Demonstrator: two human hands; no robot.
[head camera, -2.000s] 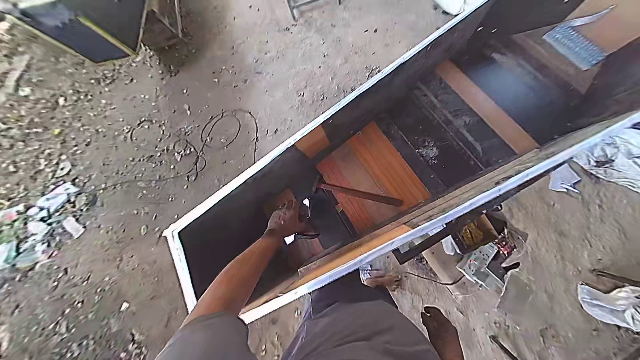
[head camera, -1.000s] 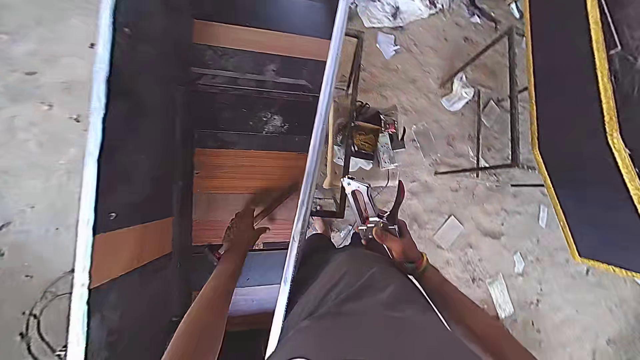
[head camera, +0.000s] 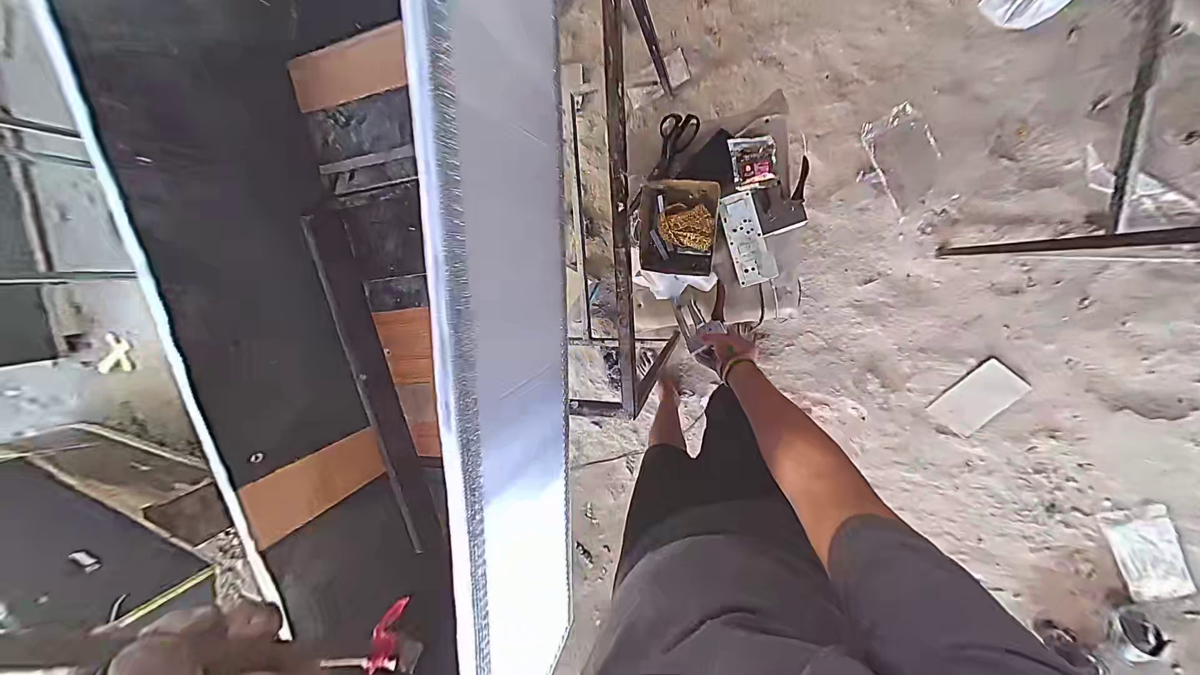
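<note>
My right hand (head camera: 731, 349) is closed around a metal staple gun (head camera: 696, 330), low over the ground beside a box (head camera: 677, 272) of brass-coloured fasteners. My left hand (head camera: 192, 642) is blurred at the bottom left, by the white-edged rim of a large black wooden carcass (head camera: 234, 281). A blurred brown bar lies at this hand, and a red-and-metal piece (head camera: 384, 637) shows to its right; whether the hand grips either is unclear. The carcass has orange-brown wood strips (head camera: 352, 66) inside and a pale, shiny side panel (head camera: 511, 281) facing me.
Beyond the staple gun, scissors (head camera: 677, 136), a power strip (head camera: 745, 239) and a small packet (head camera: 753, 161) lie on a sheet. A dark metal frame (head camera: 619, 187) stands beside the carcass. A pale tile-like piece (head camera: 980, 396) and plastic scraps lie on the dirt floor.
My right hand has carried the staple gun out toward the fastener box. My left hand has left the wood slats inside the carcass and is now at the lower left. The view has shifted.
</note>
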